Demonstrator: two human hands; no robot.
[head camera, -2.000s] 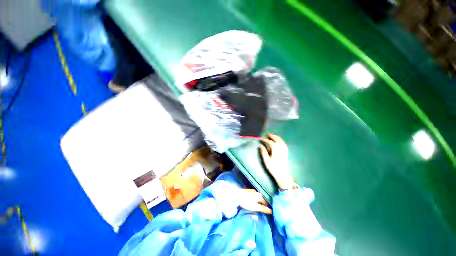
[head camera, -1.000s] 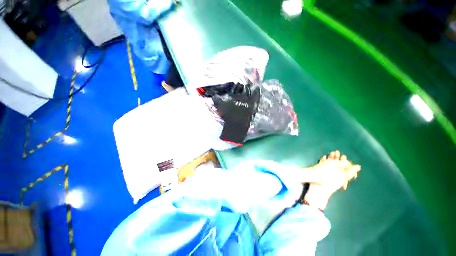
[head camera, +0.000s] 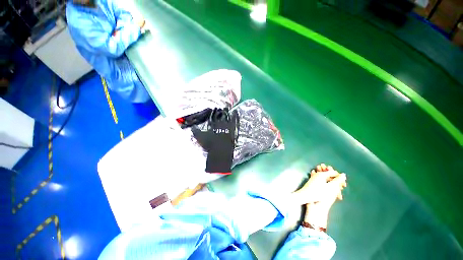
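Note:
My left hand (head camera: 309, 191) and my right hand (head camera: 324, 204) are clasped together over the green bench (head camera: 365, 177), with no object seen in them. A thin reddish bracelet (head camera: 313, 226) is on my right wrist. Black coated work gloves (head camera: 221, 147) with a red cuff edge and small pale lettering lie on two clear plastic bags, one behind (head camera: 216, 86) and one at the right (head camera: 254, 129). The gloves and bags are beyond my left forearm, apart from my hands. Glare hides much of the rear bag.
A bulky white sack (head camera: 147, 167) with a dark-printed label (head camera: 159, 200) stands left of the bench. A brown carton (head camera: 188, 194) is mostly hidden beside it. A person in a blue smock (head camera: 104, 35) is at the bench's far left. Yellow-black tape (head camera: 35, 236) marks the blue floor.
My hands, apart at first with the right near the gloves, came together farther right and stay clasped. The view has shifted; the neighbour shows more fully. The gloves remain on the bags.

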